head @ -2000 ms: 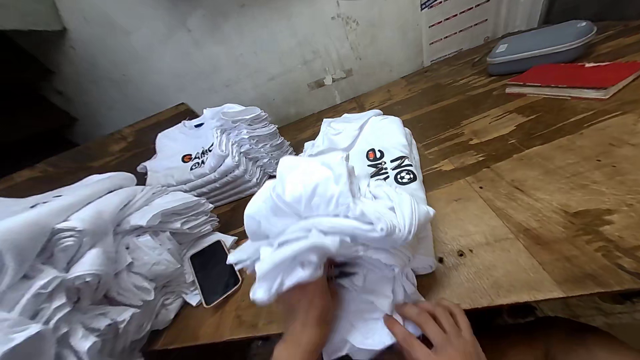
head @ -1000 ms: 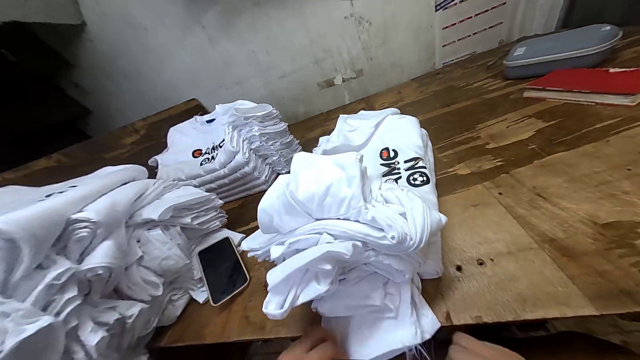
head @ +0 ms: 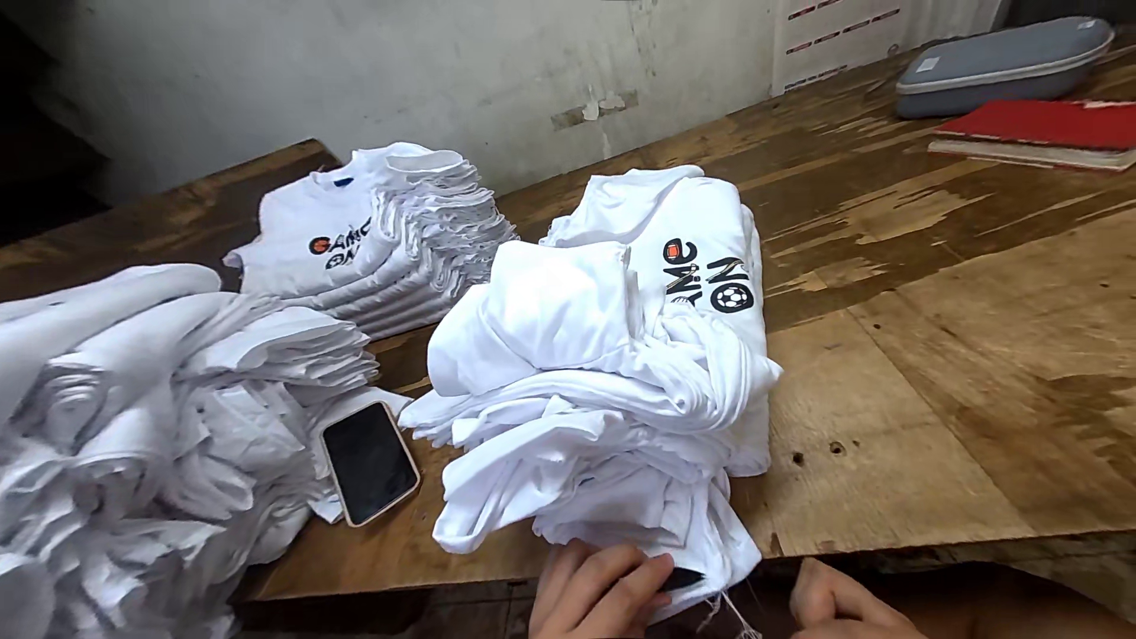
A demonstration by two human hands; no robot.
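A heap of folded white shirts (head: 586, 390) sits at the table's front edge, partly over a white shirt with a black and orange print (head: 710, 231). At the heap's bottom hem, where loose threads (head: 732, 612) hang, my left hand (head: 603, 590) grips the white fabric with bent fingers. A small black thing (head: 682, 579) shows by its fingertips; I cannot tell what it is. My right hand (head: 843, 603) is just right of the hem, below the table edge, fingers curled; whether it holds anything is hidden.
A phone (head: 369, 463) lies left of the heap, beside a large pile of white garments (head: 160, 426). Behind stands a neat stack of printed white shirts (head: 373, 240). A grey zip case (head: 1003, 67) and a red book (head: 1038, 133) lie at the back right of the wooden table (head: 932, 373).
The near fabric, handled by both hands two seconds ago, now hangs at the table edge. My left hand has come up onto its hem since one second ago. The right hand has moved away from the cloth.
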